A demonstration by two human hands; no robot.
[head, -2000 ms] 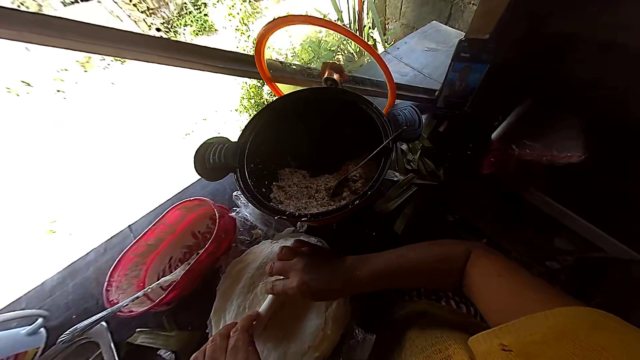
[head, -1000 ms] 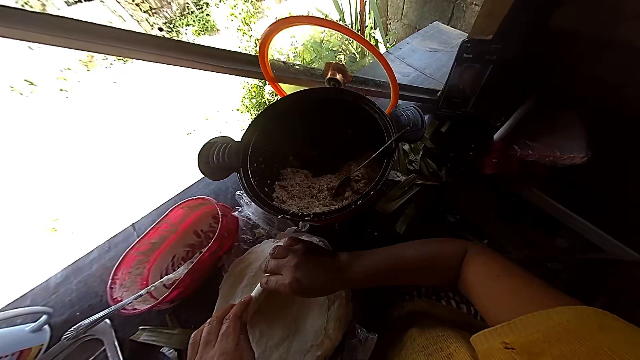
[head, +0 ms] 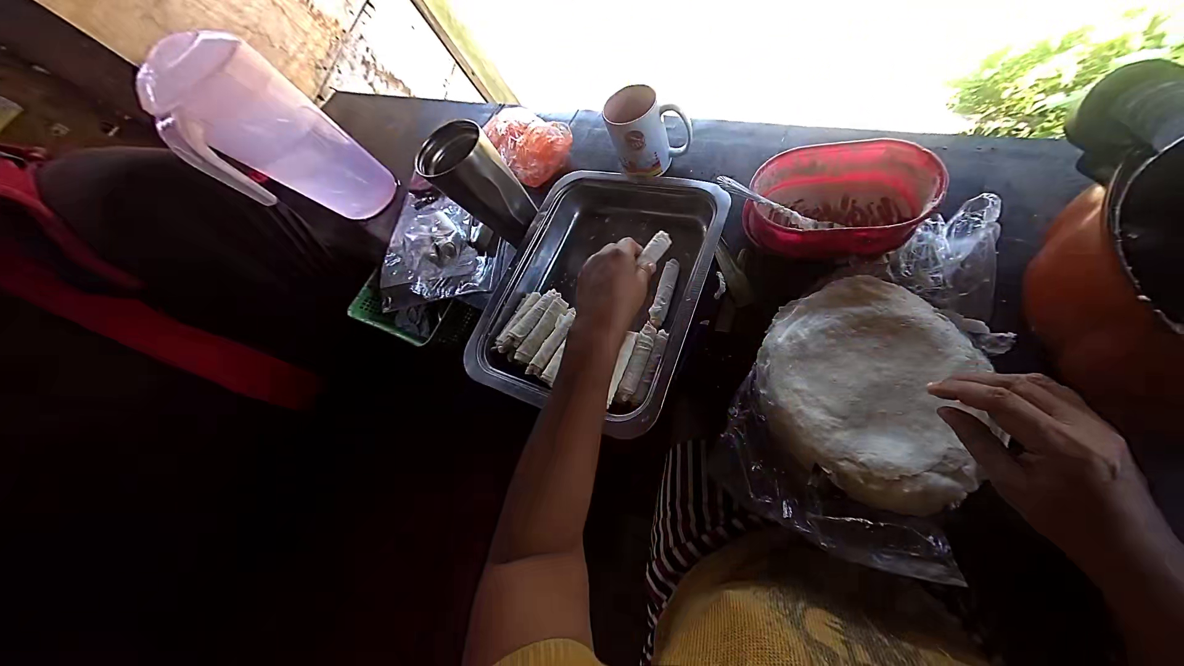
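My left hand (head: 612, 282) grips one end of a thin rolled wrapper (head: 655, 249) over the metal tray (head: 715, 199). Several filled rolls (head: 544, 335) lie side by side at the tray's near left, and more (head: 638, 365) at its near right, one of them farther up along the right side. On clear plastic to the right sits a stack of round, pale wrapper sheets (head: 865, 379). My right hand (head: 1045, 444) is over the stack's right edge, fingers apart, holding nothing.
A red plastic tub (head: 846, 236) with a fork-like utensil (head: 777, 208), a white mug (head: 638, 134), a steel tumbler (head: 476, 180) and a pink pitcher (head: 268, 129) stand around the tray. A dark pot (head: 1152, 231) is at the far right, a green basket (head: 393, 319) at left.
The view has swung left to the tray. Earlier both hands were together on the wrapper stack with a small roll; now my left hand holds a roll over the tray, my right remaining by the stack.
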